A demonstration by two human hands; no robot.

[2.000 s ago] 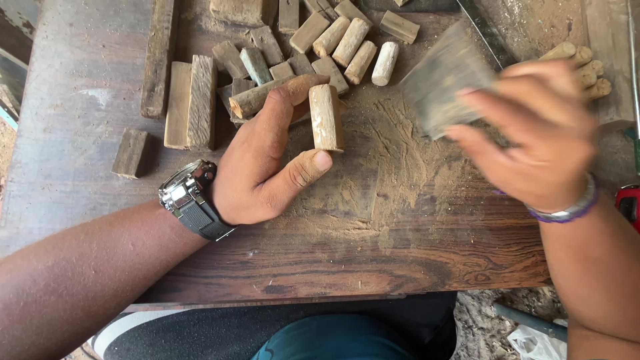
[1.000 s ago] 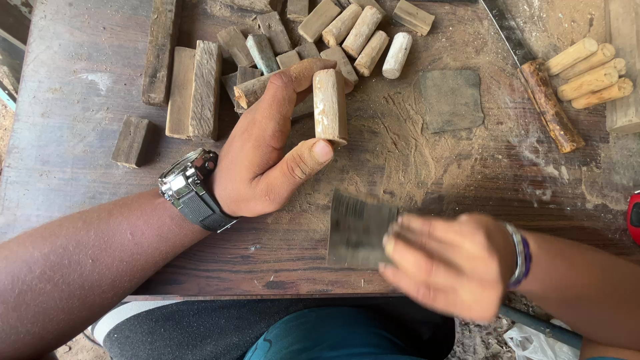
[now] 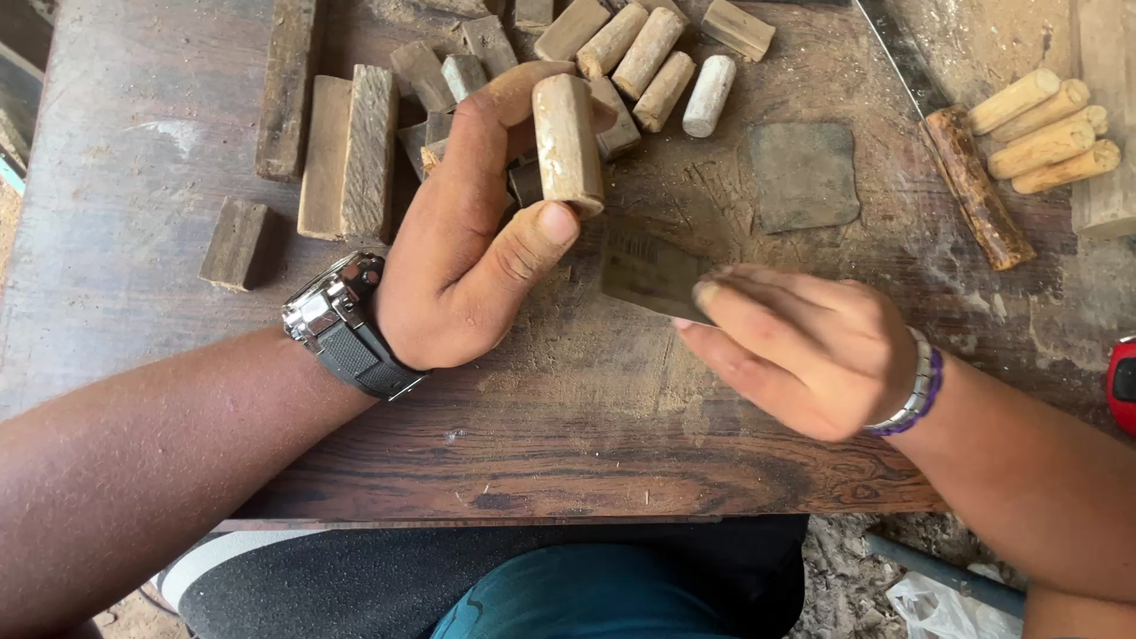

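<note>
My left hand [image 3: 479, 231] grips a short rounded wooden peg [image 3: 566, 146] upright between thumb and fingers; pale patches mark its side. To the right, my right hand [image 3: 799, 346] pinches a dark, thin sheet, perhaps sandpaper [image 3: 652, 271], by its right edge. The sheet's left end is just below and right of the peg, apart from it. A second dark square sheet [image 3: 803, 176] lies flat on the dusty wooden table [image 3: 577, 453], above my right hand. Behind my left hand lie several wooden blocks and rounded pegs [image 3: 650, 53], one of them whitish [image 3: 709, 96].
Long wooden strips [image 3: 288, 89] and a small block [image 3: 236, 244] lie at the left. A knife with a brown wooden handle [image 3: 976, 191] lies at the right beside several smooth pale pegs [image 3: 1040, 151]. A red and black object [image 3: 1124, 382] sits at the right edge.
My right hand lifted the dark sheet from the right side two seconds ago, held it near the table's front edge a second ago, and now has it higher, nearer the peg. My left hand keeps its hold.
</note>
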